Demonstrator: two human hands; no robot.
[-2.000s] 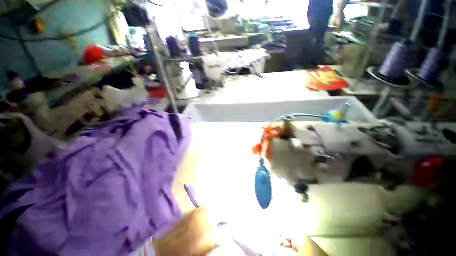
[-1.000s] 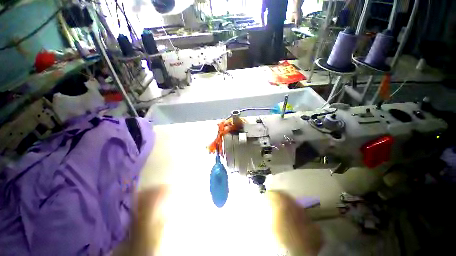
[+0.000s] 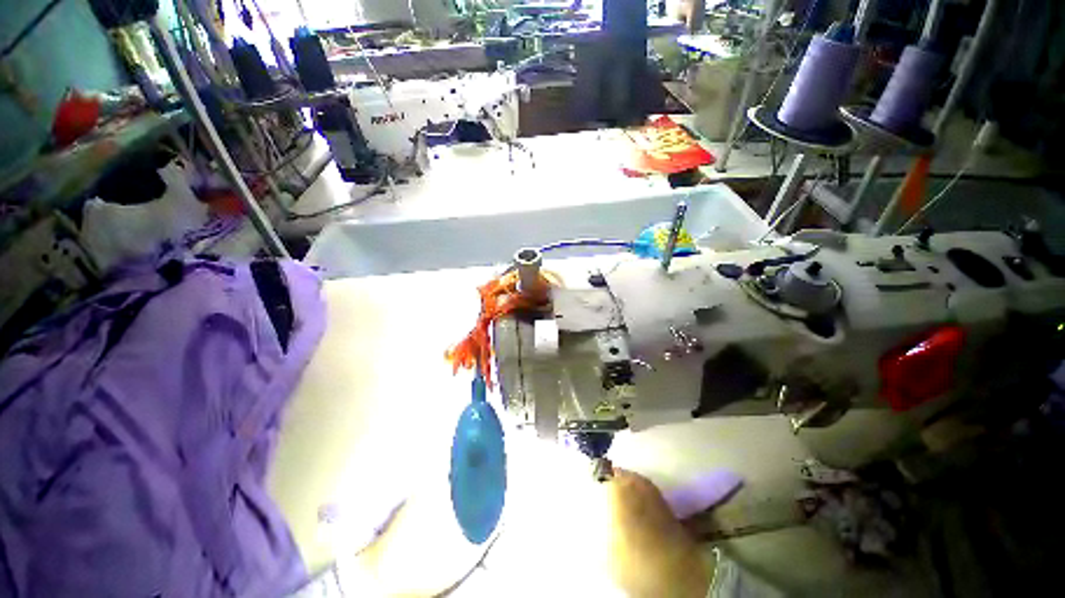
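The white sewing machine head [image 3: 747,333] lies across the right, its needle area [image 3: 599,446] at its lower left end. My right hand [image 3: 656,540] is just below the needle area. My left hand [image 3: 426,549] is at the lower left, partly behind the hanging blue bulb [image 3: 479,473] and washed out by glare. Whatever lies between or under my fingers is lost in the bright light. A narrow lilac fabric piece [image 3: 704,493] lies on the table right of my right hand. A thin dark curved line shows by my left hand; I cannot tell what it is.
A large purple garment pile [image 3: 152,432] covers the left. Orange ties [image 3: 496,313] wrap a post on the head. A pale trough [image 3: 409,240] runs behind the table. Crumpled scraps [image 3: 858,514] lie at the lower right. Purple thread cones [image 3: 821,80] stand upper right.
The view has shifted, bringing the machine nearer. My hands came up onto the bright table area, and my right hand is now close under the needle area with my left hand lower and flatter.
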